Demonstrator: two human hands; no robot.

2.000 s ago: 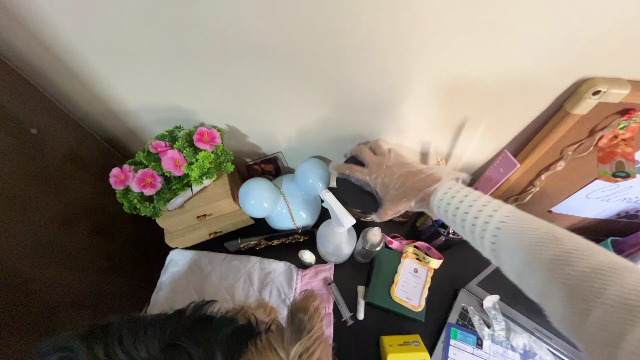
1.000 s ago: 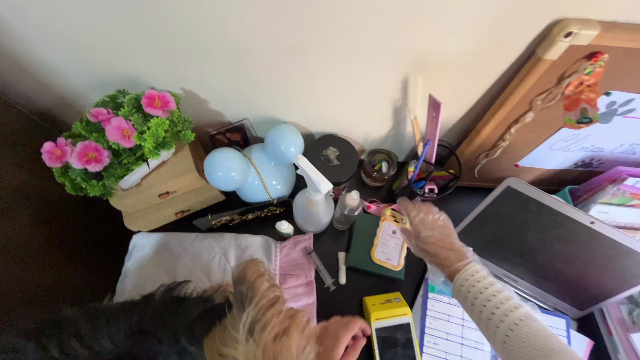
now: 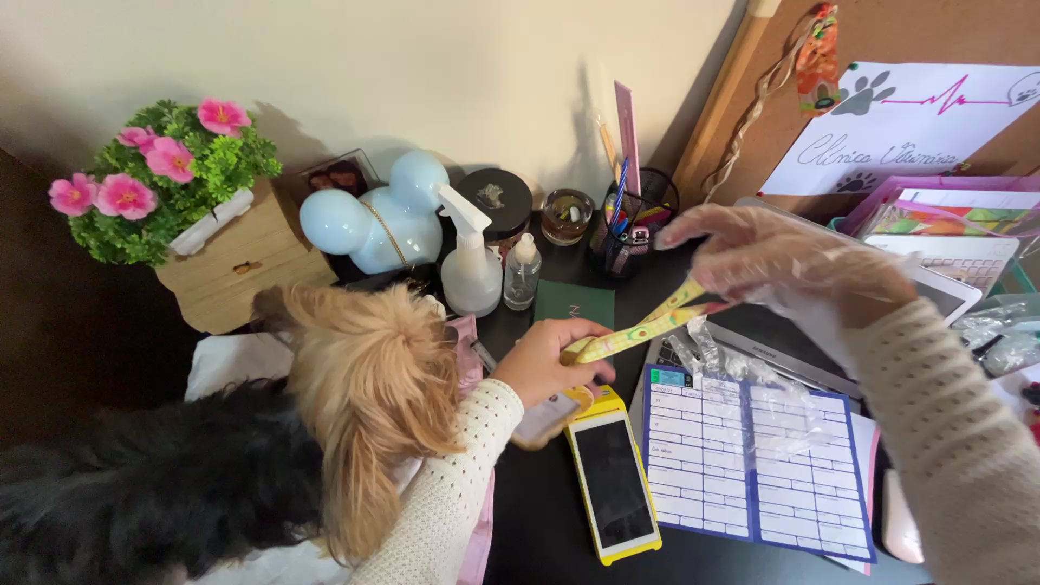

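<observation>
A yellow patterned lanyard (image 3: 642,331) is stretched between my two hands over the desk. My left hand (image 3: 552,361), bare, is closed around its lower left end. My right hand (image 3: 772,256), in a clear plastic glove, pinches the upper right end. A badge card with a yellow scalloped edge (image 3: 546,418) hangs below my left hand, partly hidden by it. A small dog (image 3: 370,374), tan on the head and black on the back, is beside my left forearm, on a white and pink cloth (image 3: 236,361).
Behind stand a spray bottle (image 3: 471,276), a small clear bottle (image 3: 522,276), a black-lidded jar (image 3: 491,195), a blue balloon-dog figure (image 3: 390,227) and a mesh pen holder (image 3: 638,219). A yellow card terminal (image 3: 613,487), a blue-edged record booklet (image 3: 751,463) and a laptop (image 3: 780,341) lie in front.
My right hand moved from the black-lidded jar to the badge, then up and right with the lanyard. My left hand, by the terminal a second ago, now grips the lanyard. The dog's head has risen.
</observation>
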